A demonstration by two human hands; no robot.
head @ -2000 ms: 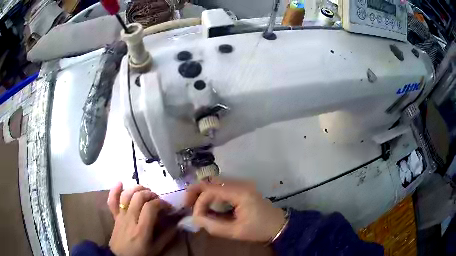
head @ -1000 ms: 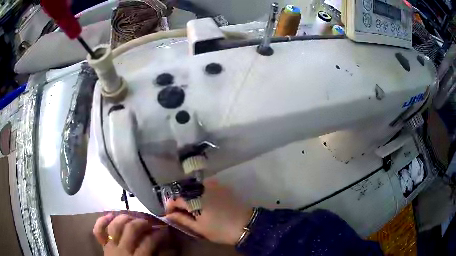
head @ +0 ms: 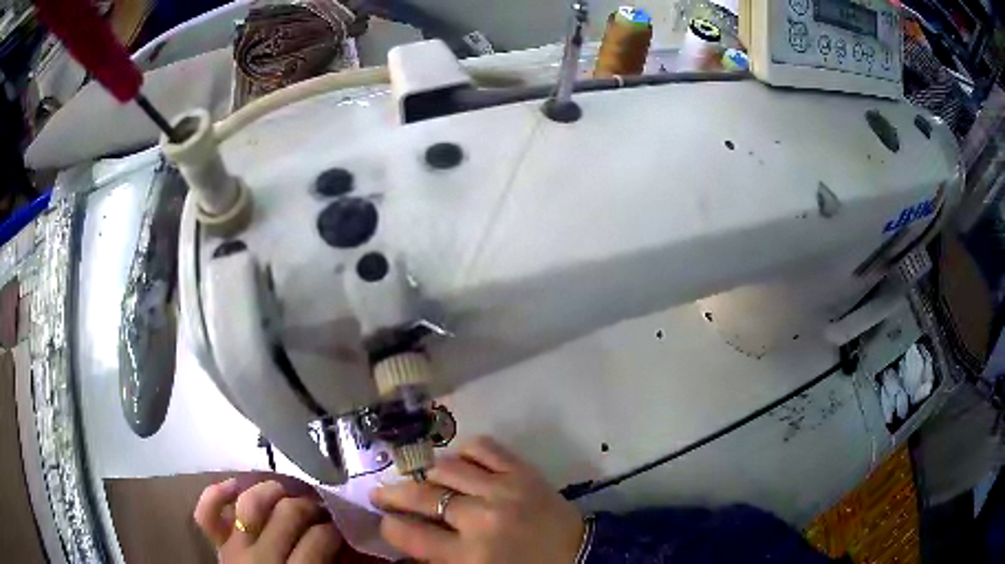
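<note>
The brown garment panel [head: 154, 512] lies on the machine table at the lower left, pinkish under the lamp near the needle area. My left hand [head: 270, 523] is on it with fingers curled, cut off by the bottom edge; whether it grips the cloth is hard to tell. My right hand [head: 485, 507] lies spread, palm down, just below the tension knobs [head: 402, 377], its fingertips at the cloth's right part. The white sewing machine [head: 573, 220] stands over the work. The needle and presser foot are hidden behind the head.
The grey lamp [head: 149, 331] hangs left of the head. A red-handled tool [head: 94, 50] stands upright above it. Thread cones [head: 624, 44] and a control panel [head: 827, 44] are behind the arm. White items lie in a side tray [head: 906, 383]. A brown cloth bundle [head: 289, 44] is behind.
The view has shifted, so the machine head sits lower and further left. My right hand has gone from pinched fingers beside the left hand to lying flatter at the right, below the knobs.
</note>
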